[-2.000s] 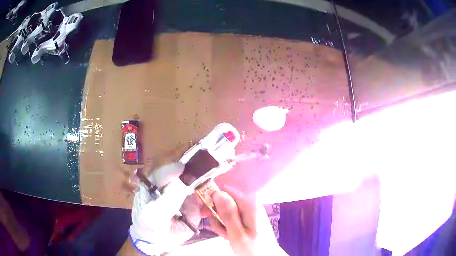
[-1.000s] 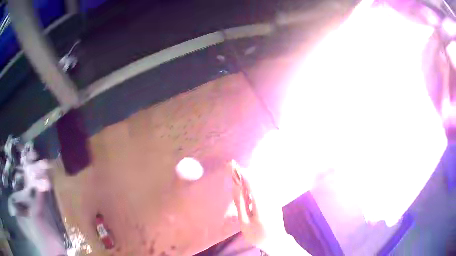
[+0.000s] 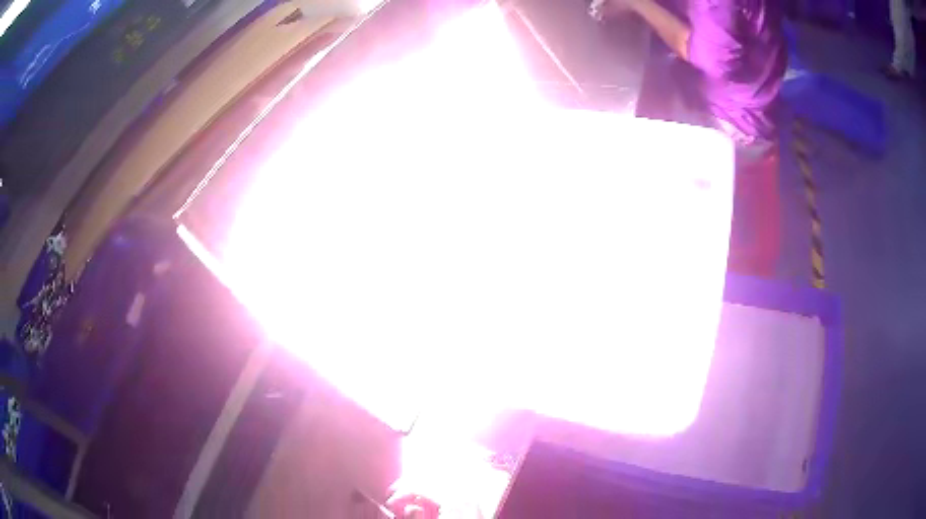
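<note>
No toy and neither of my hands can be made out near me. A huge white glare (image 3: pixel 487 264) covers the middle of the view and hides what lies under it. At the bottom edge a small, washed-out bright shape with a reddish part (image 3: pixel 418 502) is cut off by the frame. I cannot tell what it is. Left of it is a tan surface (image 3: pixel 289 456), possibly the cardboard sheet.
A blue-rimmed crate (image 3: pixel 831 375) with a pale inside is at the right. A person in a purple-looking top (image 3: pixel 733 61) is at the upper right, near yellow-black floor tape (image 3: pixel 809 203). Small white and dark items (image 3: pixel 46 294) are at the left edge, by pale rails (image 3: pixel 218 436).
My view has swung to the right. The toy, the squeeze bottle, the red packet and my hands seen earlier no longer show. The glare has moved to the middle; the crate and person now show.
</note>
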